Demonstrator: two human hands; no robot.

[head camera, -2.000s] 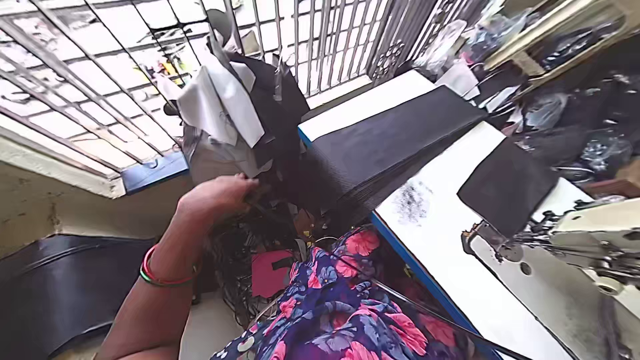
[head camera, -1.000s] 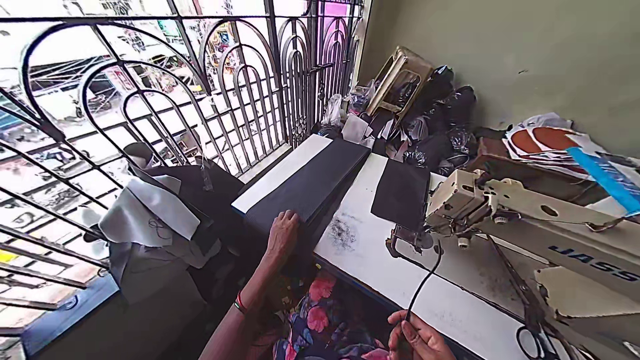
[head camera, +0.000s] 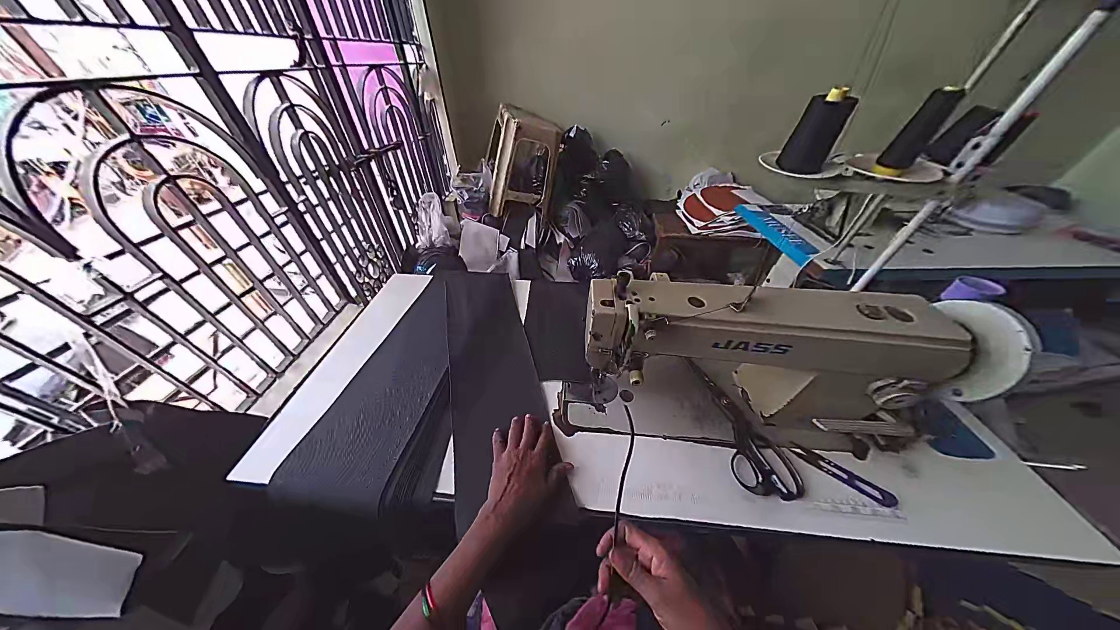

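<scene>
My left hand [head camera: 523,468] lies palm down, fingers slightly apart, on a long black fabric strip [head camera: 490,367] at the table's front edge. To its left is a layered stack of black fabric [head camera: 367,394]. My right hand [head camera: 643,564], below the table edge, pinches a thin black cord [head camera: 624,472] between thumb and fingers; the cord runs up toward the needle area of a beige industrial sewing machine [head camera: 787,332]. Another black fabric piece [head camera: 557,328] lies left of the machine head. Black-handled scissors [head camera: 761,459] rest in front of the machine, beside a dark slender tool [head camera: 844,475].
The white tabletop [head camera: 962,516] extends right. Behind the machine stand black thread cones [head camera: 818,136] and a metal thread-stand pole [head camera: 989,140]. A window grille [head camera: 219,201] is at left, with dark cloth [head camera: 131,472] below it. Black plastic bags [head camera: 604,192] and a plastic stool [head camera: 521,162] are at the back.
The view has swung right. A separate black strip now lies beside the stack under my left hand, which was on the stack one second ago. My right hand still holds the cord.
</scene>
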